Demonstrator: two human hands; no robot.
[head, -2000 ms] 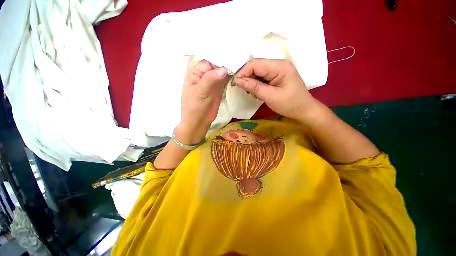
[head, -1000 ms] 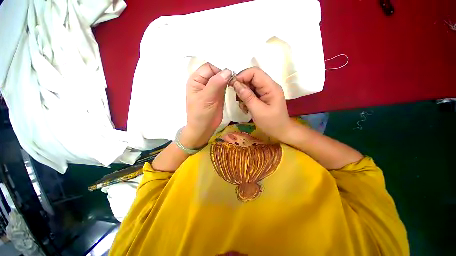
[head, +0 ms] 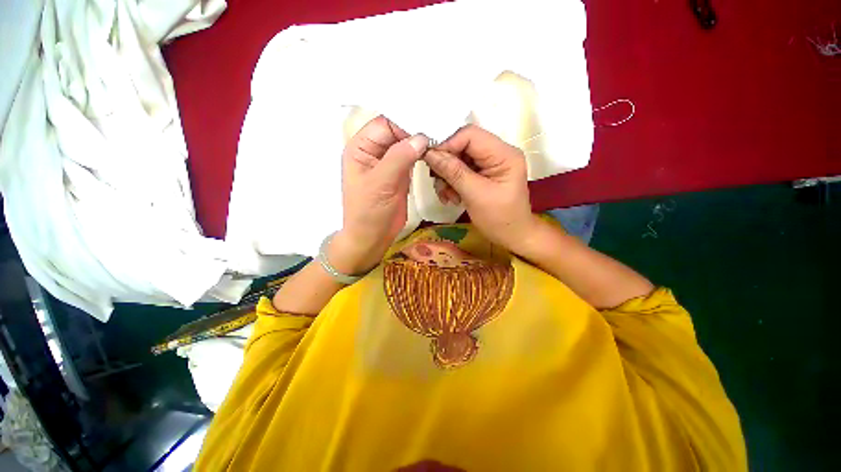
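Observation:
A white garment piece [head: 304,83] lies spread on the red table under both hands. My left hand [head: 378,180] pinches a small part of the cloth between thumb and forefinger, with a tiny pale shiny dot at the fingertips. My right hand [head: 484,180] meets it there, thumb and forefinger closed together on something too small to make out; a needle cannot be told. A loop of white thread [head: 620,112] lies on the red cloth beyond the garment's right edge.
A large crumpled white garment pile [head: 101,147] hangs over the table at left. A dark slim tool [head: 704,12] lies at upper right, with thread scraps [head: 825,46] at the far right. The red table's [head: 701,138] near edge borders a dark green floor.
My right hand has come in closer beside my left and turned a little. The thread loop has become smaller and nearer the garment. The whole view has shifted slightly.

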